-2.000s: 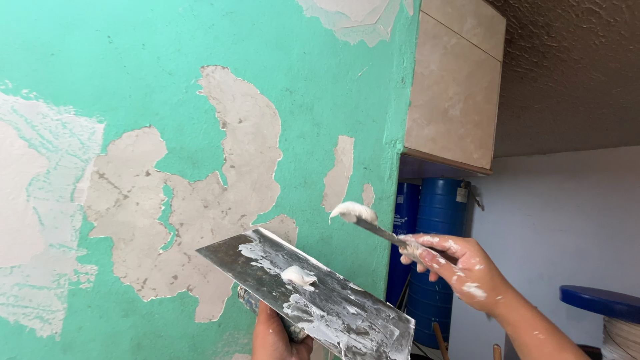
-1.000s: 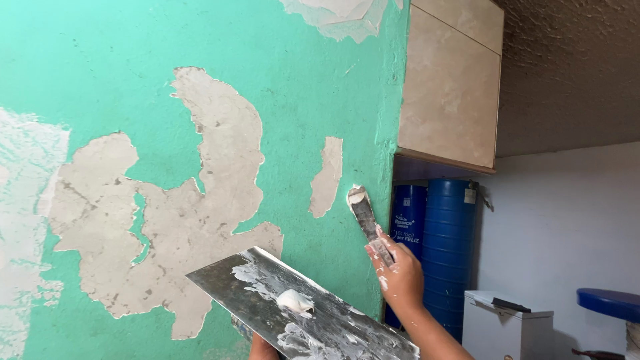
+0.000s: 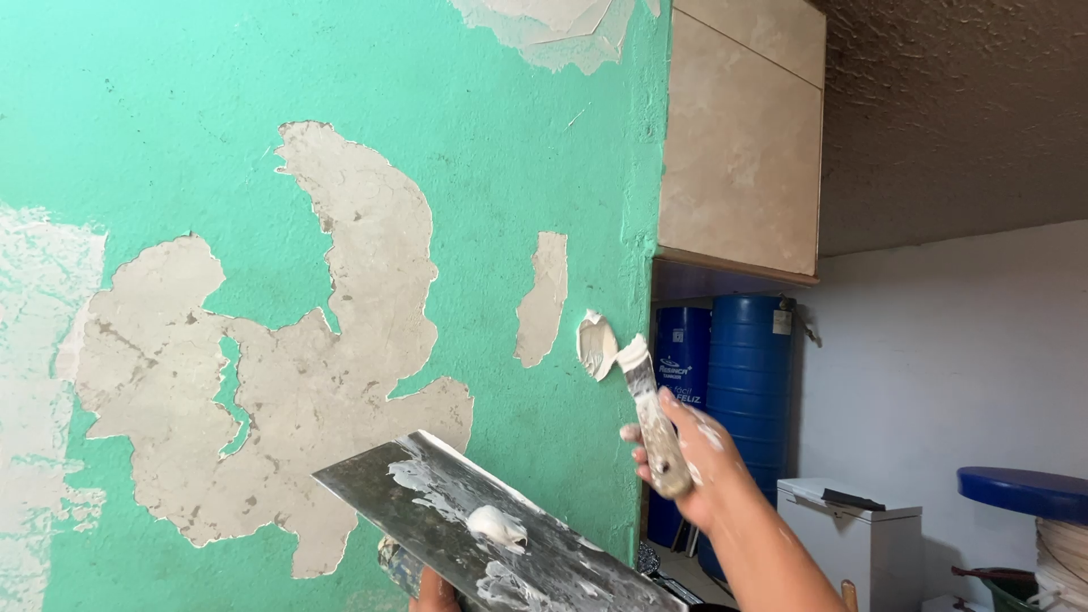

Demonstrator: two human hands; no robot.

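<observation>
My right hand (image 3: 693, 463), spotted with white, grips the handle of a putty knife (image 3: 650, 408) with white filler on its blade tip. That tip is just right of a small patch of filler (image 3: 597, 347) on the green wall (image 3: 510, 144). At the bottom, my left hand (image 3: 435, 591) holds a wide steel plastering trowel (image 3: 442, 501) from below, mostly hidden by its blade. A lump of white filler (image 3: 497, 527) and smears lie on the blade. Left of the small patch are a narrow bare spot (image 3: 544, 297) and a large peeled area (image 3: 365, 246).
A tiled cabinet or box (image 3: 739, 144) juts out at the wall's right edge. Below and behind it stand blue barrels (image 3: 748, 382). A white chest freezer (image 3: 850, 544) and a round blue top (image 3: 1024, 493) are at the lower right.
The putty knife has gone from holding a heap of filler over the trowel to the wall. The small bare spot beside the narrow one now has filler on it. The left hand still holds the trowel.
</observation>
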